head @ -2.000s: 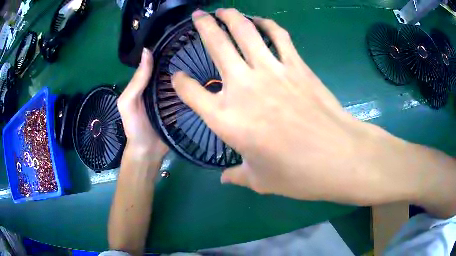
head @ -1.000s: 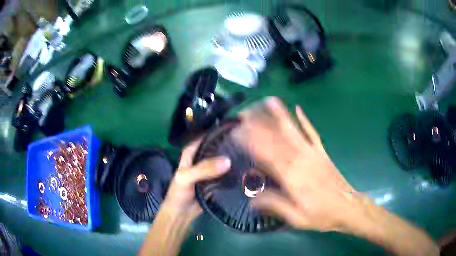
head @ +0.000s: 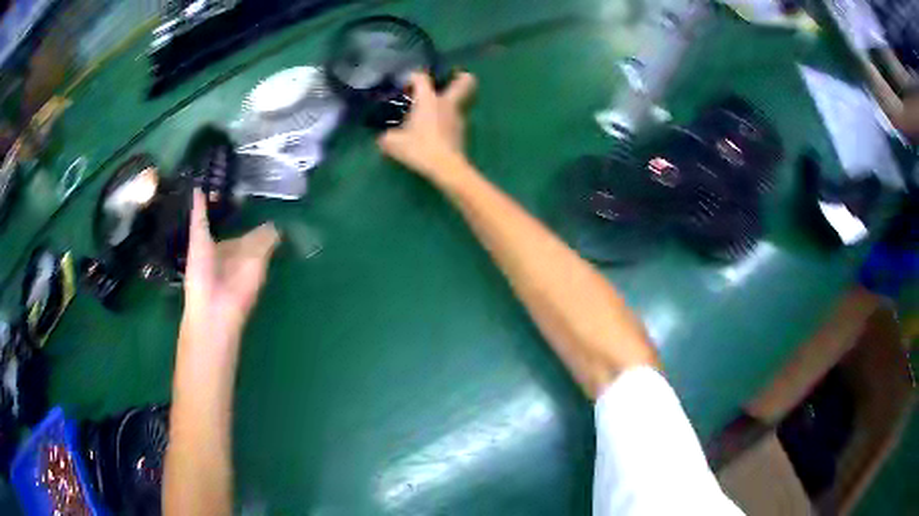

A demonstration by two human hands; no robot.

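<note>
My left hand (head: 227, 267) is at the left, fingers and thumb spread, its fingertips at the lower edge of a dark fan (head: 207, 166); no firm hold shows. My right hand (head: 428, 131) is stretched to the far side, at the base of an open black fan (head: 378, 55) with grey blades. Its thumb and a finger are on either side of the dark base; blur hides whether they grip it. Loose black front grilles (head: 660, 176) with copper-coloured centre rings lie overlapping at the right.
White fans (head: 287, 131) stand between the two black fans. Another black fan (head: 129, 202) is at the left. The blue parts tray (head: 45, 459) and black fan parts (head: 141, 454) are at the lower left. A brown carton (head: 877, 373) is at the lower right, a metal bracket (head: 645, 86) at the upper right.
The view has swung right. My hands are no longer around the fan with its grille; they are apart, the left by a dark fan, the right out at the open fan.
</note>
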